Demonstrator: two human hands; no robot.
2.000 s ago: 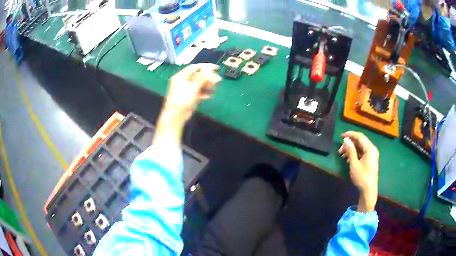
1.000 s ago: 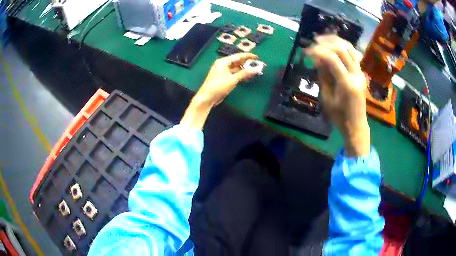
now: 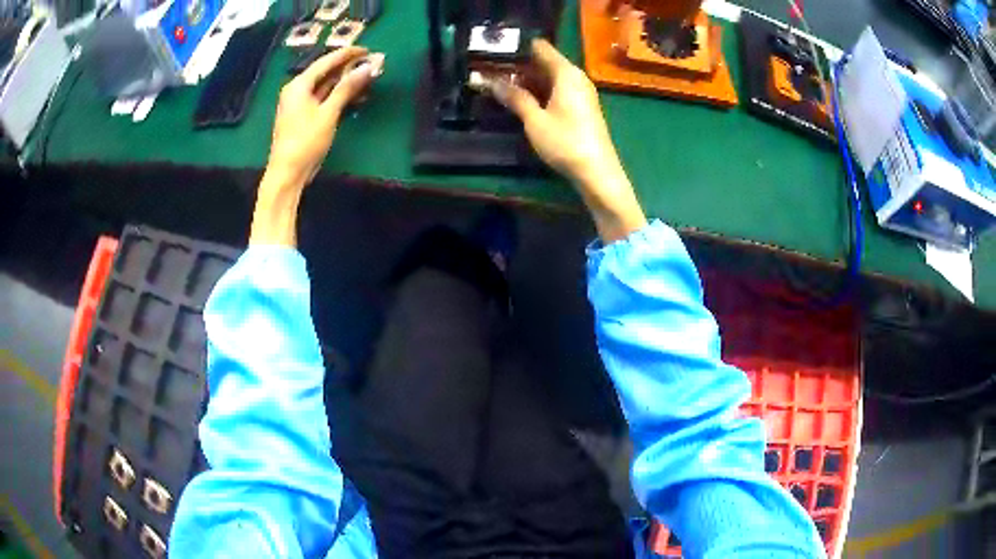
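Observation:
The black press fixture [image 3: 470,147] stands on the bench, its top cut off by the upper edge. A silver square module with a dark round centre [image 3: 495,39] sits in it. My right hand [image 3: 568,120] is at the fixture's front, thumb and fingers around the nest area; whether they grip a part is hidden. My left hand [image 3: 306,115] is left of the fixture, above the bench, fingertips pinched on a small pale module [image 3: 371,66], mostly hidden by the fingers. Several tan and black squares [image 3: 343,33] lie behind my left hand.
A black flat slab [image 3: 235,74] lies at left. An orange fixture [image 3: 666,76], a small black-and-orange fixture [image 3: 789,79], a blue cable [image 3: 853,186] and a blue-and-white box [image 3: 939,164] are at right. Low down are a black tray [image 3: 137,366] and a red tray [image 3: 803,382].
The view has tilted down and shifted right. My right hand has come down from the fixture's upper part to the nest. My left hand still holds the module, now less visible.

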